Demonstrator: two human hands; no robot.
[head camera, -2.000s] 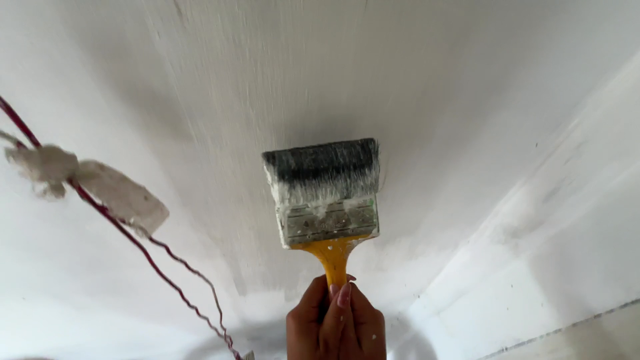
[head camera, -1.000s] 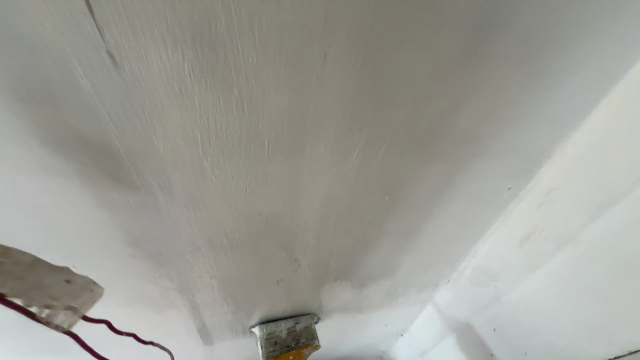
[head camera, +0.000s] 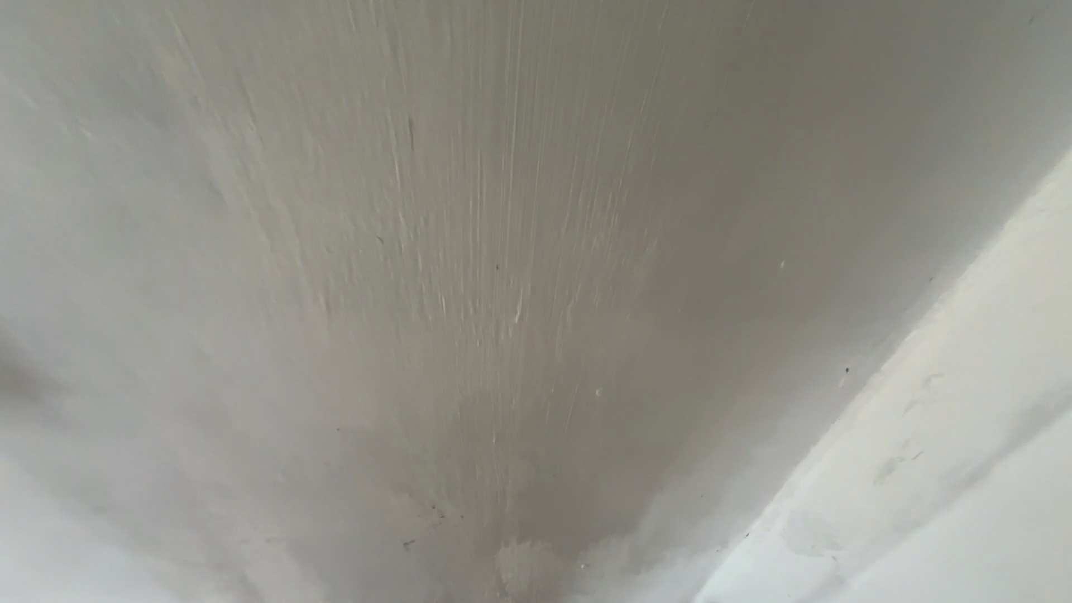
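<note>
A ceiling surface fills most of the head view, coated in whitish-grey paint. Fine raised brush streaks run lengthwise down its middle, and small dark specks dot it near the bottom. Neither of my hands shows, and the paintbrush is out of view too, so what each hand holds is hidden.
On the right a white wall or beam meets the painted surface along a slanting edge. Faint patches and a shadowed line mark it. A blurred dark smudge lies at the far left edge.
The yellow-handled brush, held in a hand two seconds ago, dropped to the bottom edge and then out of view. The dark red wires at left have also gone from view as the view shifted.
</note>
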